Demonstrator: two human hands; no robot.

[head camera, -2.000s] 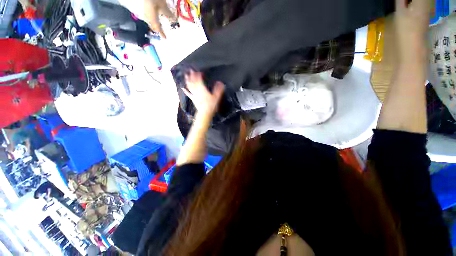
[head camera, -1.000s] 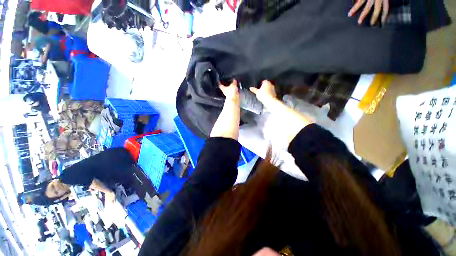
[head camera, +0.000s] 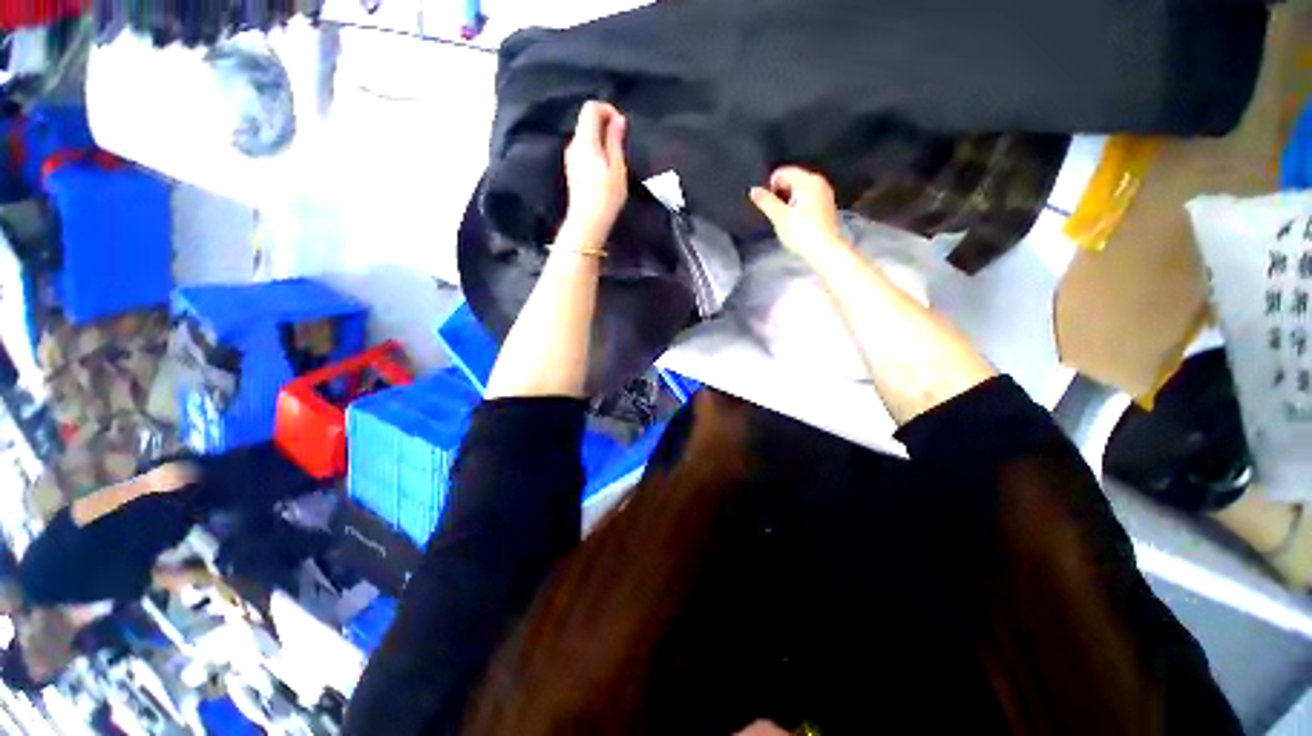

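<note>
A dark grey garment piece (head camera: 892,65) lies across the table, its rumpled black end (head camera: 633,324) hanging at the near edge. My left hand (head camera: 594,166) is at the rumpled end, fingers upright and close together; whether it grips cloth is unclear. My right hand (head camera: 803,209) is over the piece's near edge, fingers curled and thumb apart, with nothing visible in it. A white striped label or strip (head camera: 705,266) lies between my hands. Brown-black plaid cloth (head camera: 993,187) shows under the grey piece. A crinkled clear plastic bag (head camera: 784,309) lies beneath my right forearm.
Brown cardboard (head camera: 1130,302) with yellow tape and a cream tote bag (head camera: 1266,331) are at right. A red crate or stool (head camera: 324,417) and blue crates (head camera: 410,453) stand on the floor at left. Another person's bare arm (head camera: 137,492) shows at lower left.
My hands have moved apart; the right one has lifted off the label area. The other person's hand on the grey piece is out of view. The black end now hangs more spread out.
</note>
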